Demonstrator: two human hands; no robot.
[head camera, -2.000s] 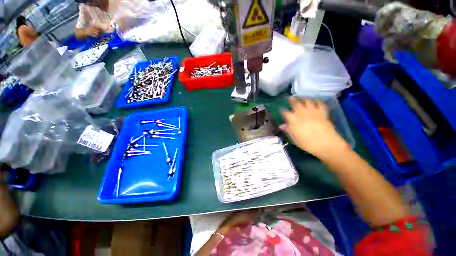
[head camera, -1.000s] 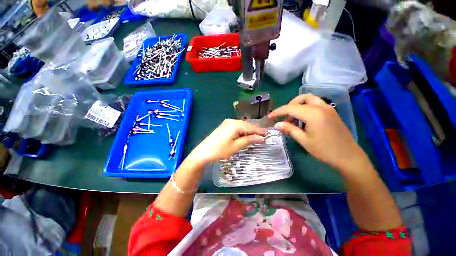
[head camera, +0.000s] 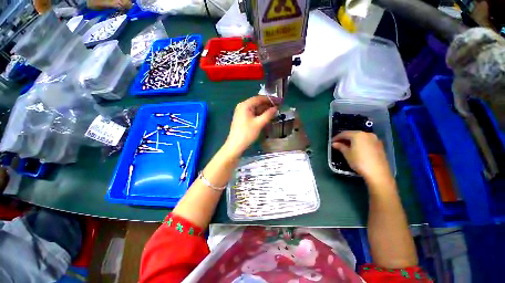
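My left hand (head camera: 250, 122) is raised at the press fixture (head camera: 285, 132), just below the press head (head camera: 278, 38), thumb and fingertips pinched on a thin pin (head camera: 270, 100). My right hand (head camera: 361, 152) reaches into the clear tub of black rings (head camera: 391, 152), fingertips down among the rings; whether it grips one cannot be seen. The rings (head camera: 349, 122) lie in a dark heap, one with a pale rim. The clear tub of pins (head camera: 274, 187) stands in front of the fixture, its pins in rows.
A large blue tray (head camera: 155, 185) at left holds scattered pins. A small blue tray (head camera: 167, 63) and a red tray (head camera: 232, 71) hold more. Plastic bags (head camera: 55, 119) lie far left. Clear lids (head camera: 372, 69) lie behind the ring tub. Blue bins (head camera: 423, 135) and a wrapped lever (head camera: 479, 66) are at right.
My hands, earlier close together above the pin tub, have moved apart. The left has gone up to the fixture with a pin; the right has gone right into the ring tub.
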